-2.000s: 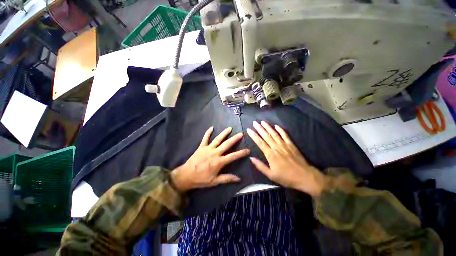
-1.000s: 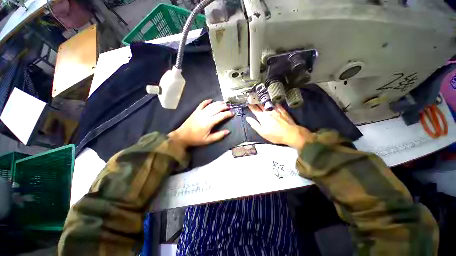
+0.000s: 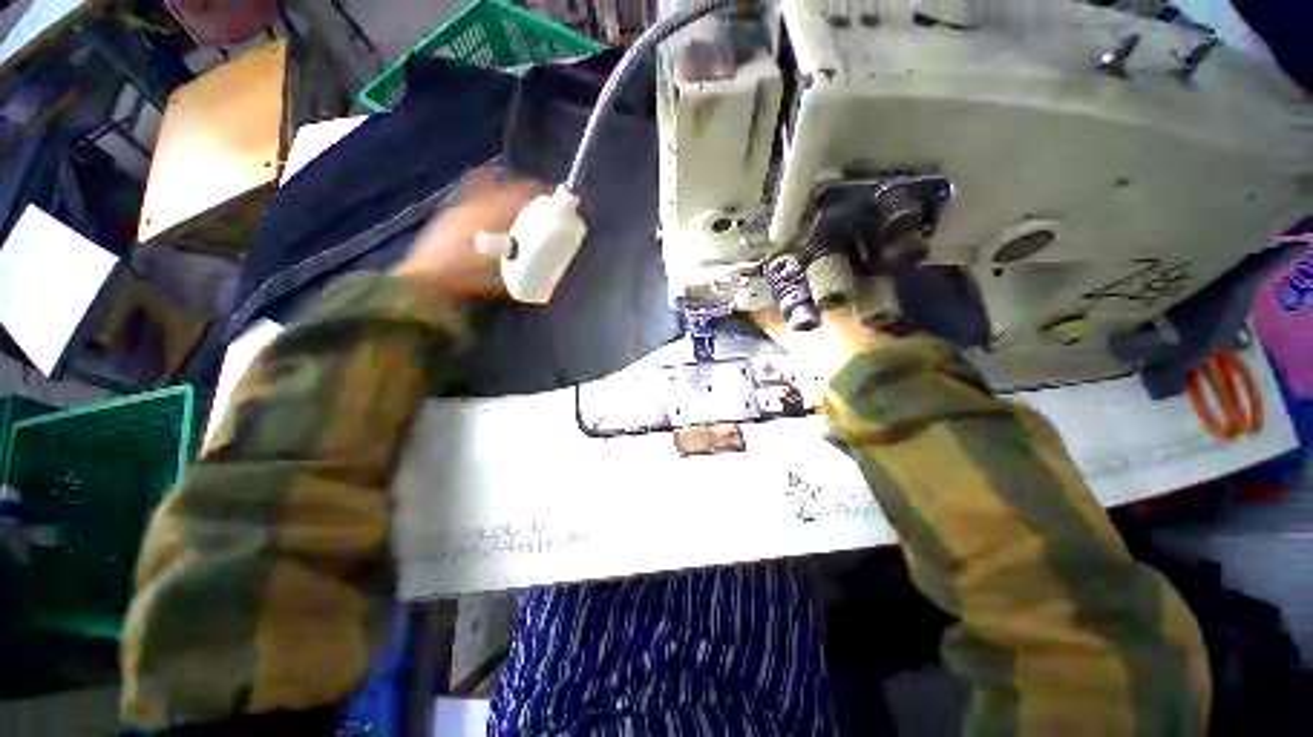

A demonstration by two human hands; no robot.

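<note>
The dark garment piece (image 3: 576, 338) lies on the white table left of and behind the needle area, with a light stitch line on its left part. The presser foot (image 3: 703, 334) stands over the bare needle plate (image 3: 706, 392). My left hand (image 3: 478, 238) is blurred and lies on the cloth, partly behind the white lamp head (image 3: 544, 248). My right hand (image 3: 814, 343) reaches under the sewing machine head (image 3: 1037, 159), right of the presser foot; its fingers are mostly hidden by the tension knobs (image 3: 835, 277).
Orange scissor handles (image 3: 1225, 395) lie at the right end of the table (image 3: 634, 504), near a pink item (image 3: 1286, 310). A green crate (image 3: 483, 36) stands behind the table and another green crate (image 3: 101, 504) at the left. A wooden board (image 3: 216, 141) is at the upper left.
The cloth has moved back and left, off the needle plate. My left hand has moved left and away from me; my right hand has shifted right beneath the machine head.
</note>
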